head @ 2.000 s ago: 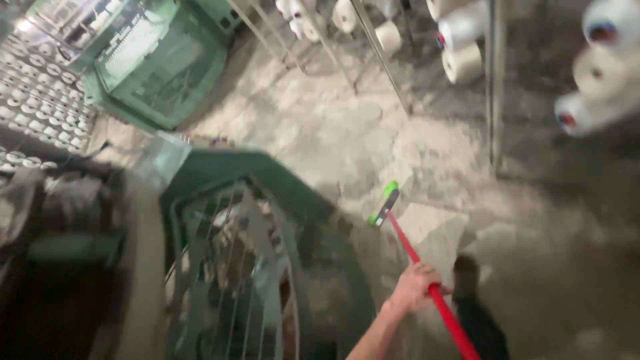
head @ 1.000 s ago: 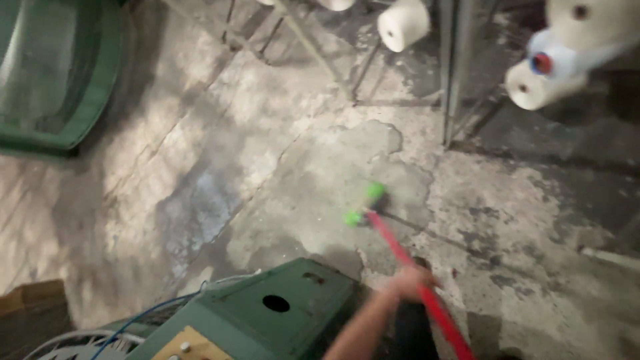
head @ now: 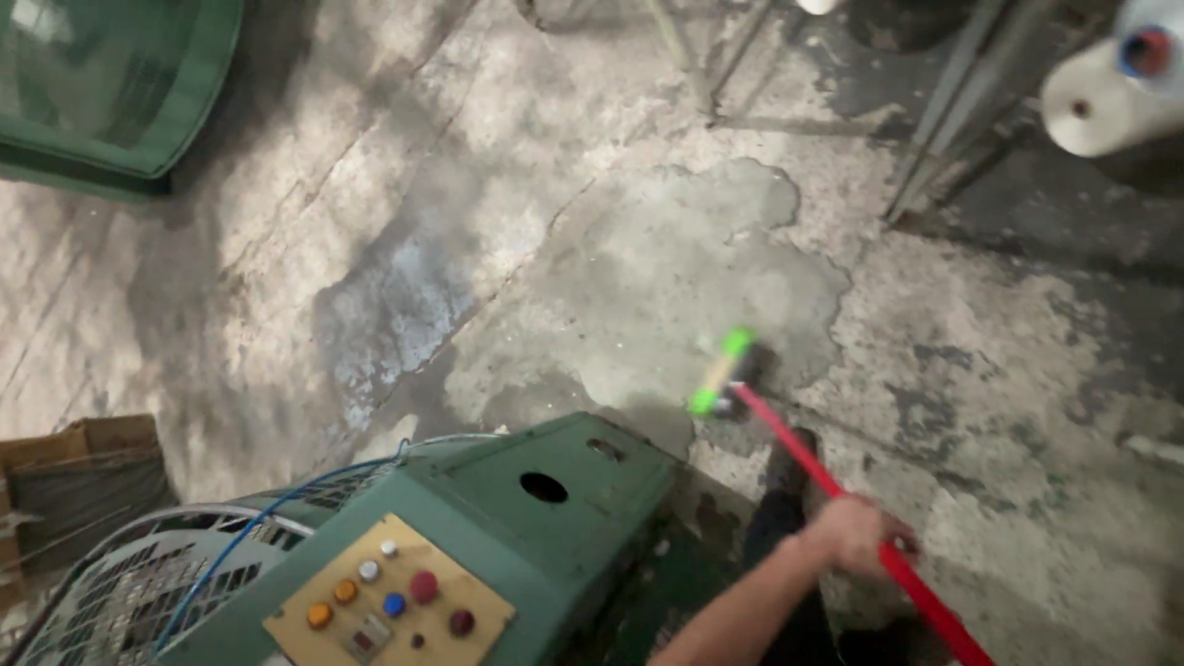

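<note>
My left hand (head: pixel 860 536) is closed around the red pole (head: pixel 805 453) of a floor brush, with the forearm rising from the bottom edge. At the pole's far end, the small brush head (head: pixel 724 375), bright green at both ends, is over the concrete floor (head: pixel 629 277); it is blurred. The pole runs out of view at the lower right. My right hand is not in view. A dark trouser leg and shoe (head: pixel 786 467) show beside the pole.
A green machine housing (head: pixel 555 527) with a yellow button panel (head: pixel 388 601) and blue cable stands lower left, near a cardboard box (head: pixel 111 435). Another green machine (head: pixel 111 102) is upper left. Metal rack legs (head: pixel 943 111) and yarn cones (head: pixel 1082 106) are upper right.
The view has turned and shifted a lot toward the floor and a machine's button panel. My left hand has stayed on the red pole throughout, and the brush head remains beyond it.
</note>
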